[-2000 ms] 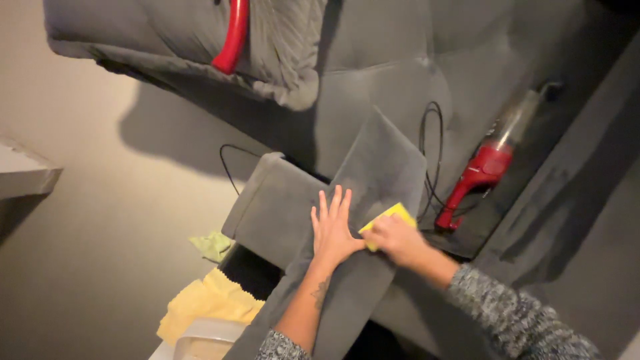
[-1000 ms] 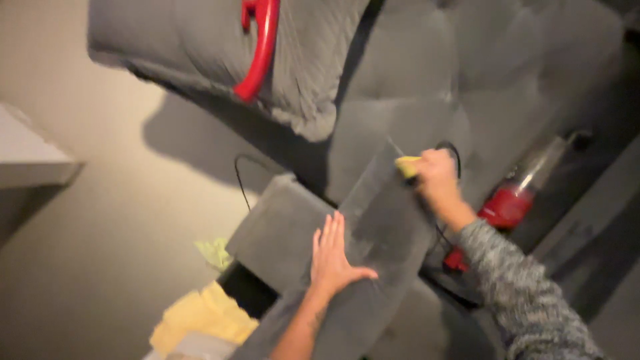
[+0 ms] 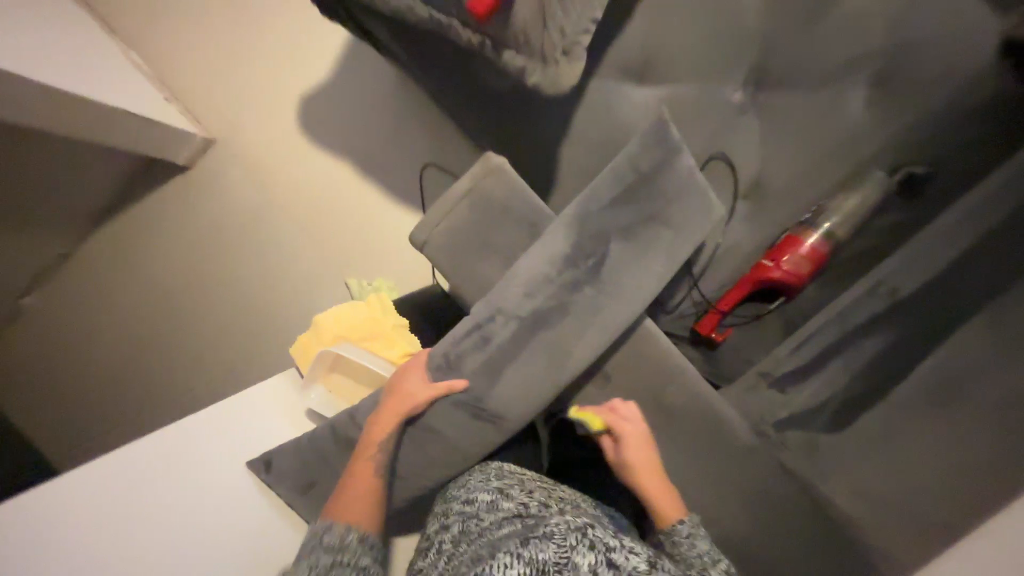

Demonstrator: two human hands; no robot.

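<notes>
A long grey fabric-covered panel [image 3: 560, 296] lies diagonally across my lap, with darker patches on its surface. My left hand [image 3: 420, 388] rests on the panel's left edge, thumb spread, holding nothing. Just off the panel's right side, my right hand [image 3: 628, 436] grips a yellow sponge [image 3: 588, 419] with a dark side. Beside my left hand are a clear plastic container [image 3: 344, 380] and a yellow cloth [image 3: 356, 332]. Beneath the panel is another grey upholstered piece [image 3: 484, 228].
A red handheld vacuum cleaner [image 3: 788, 264] with a black cord [image 3: 724, 216] lies on the grey tufted sofa [image 3: 672, 72]. A white surface [image 3: 184, 496] is at lower left, a pale green cloth [image 3: 372, 286] beyond the container. A white ledge [image 3: 96, 96] juts in at upper left.
My right hand with the sponge has come off the panel's far part, down to its near right side. My left hand has stayed on the panel. The view has shifted.
</notes>
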